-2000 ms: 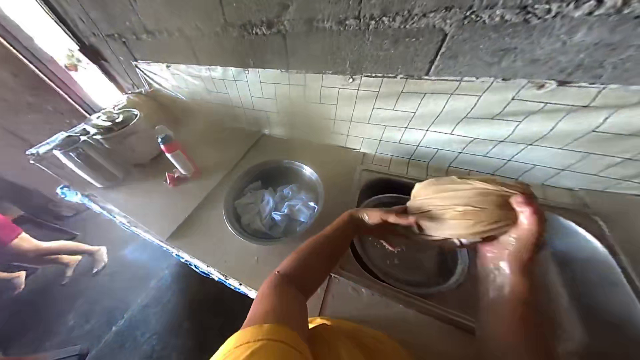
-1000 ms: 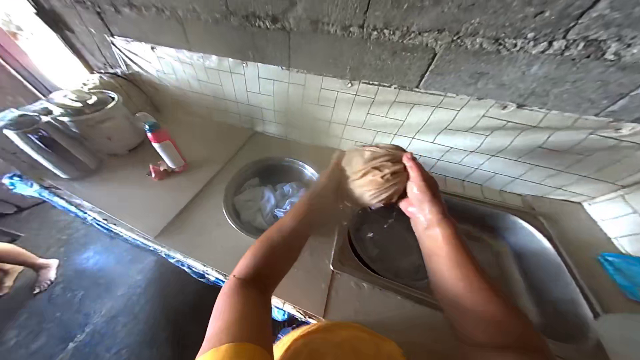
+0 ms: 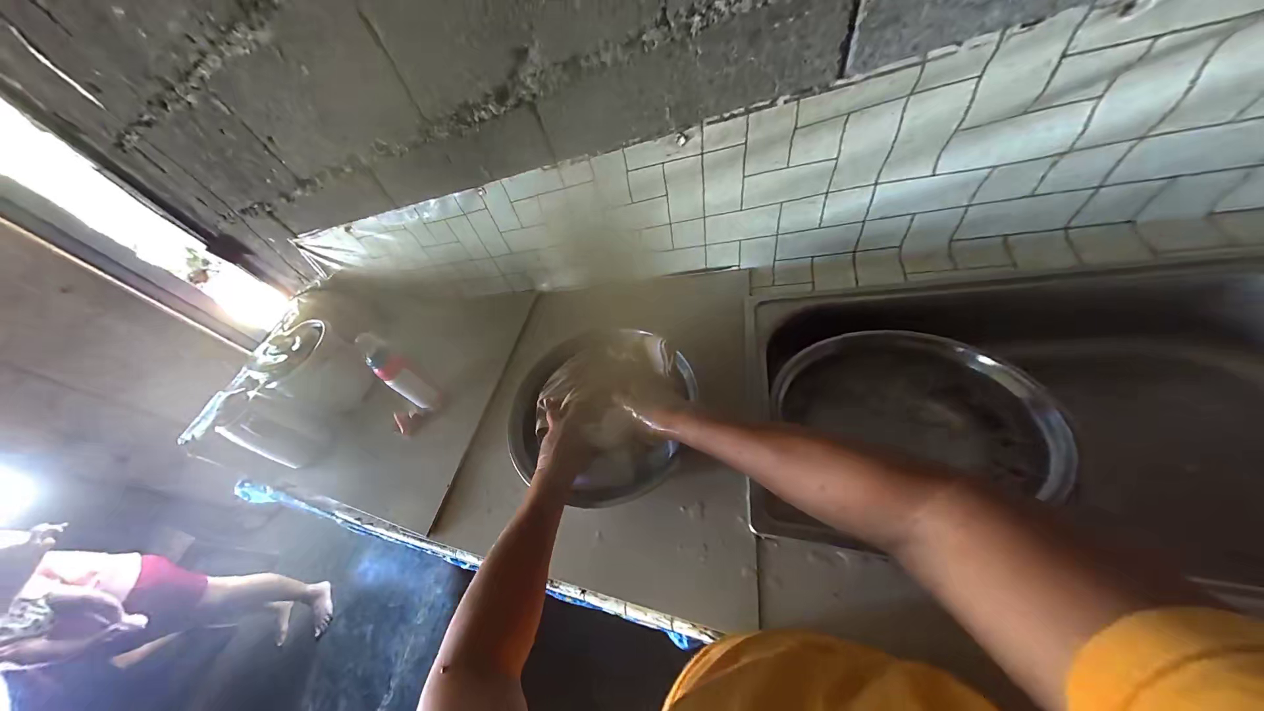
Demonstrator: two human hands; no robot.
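Note:
A round metal basin [image 3: 520, 434] stands on the counter left of the sink, with pale wet cloth [image 3: 617, 444] in it. Both hands are over this basin on a bunched beige cloth [image 3: 583, 380], partly lost in a blurred patch of the view. My left hand [image 3: 561, 425] holds its left side. My right hand [image 3: 647, 410] is at its right side, fingers partly blurred, so its grip is unclear. A larger round metal basin [image 3: 1052, 434] sits in the left part of the steel sink [image 3: 1175, 395].
On the counter's left part stand a bottle with a red band [image 3: 403, 380], a small reddish thing [image 3: 408, 423] and shiny metal pots [image 3: 267, 425]. Tiled wall sheeting [image 3: 820, 188] runs behind. A person's bare leg [image 3: 262, 590] shows at lower left, beyond the counter edge [image 3: 395, 538].
Both hands have moved left with the beige cloth, from above the sink basin to the basin on the counter. The view has shifted.

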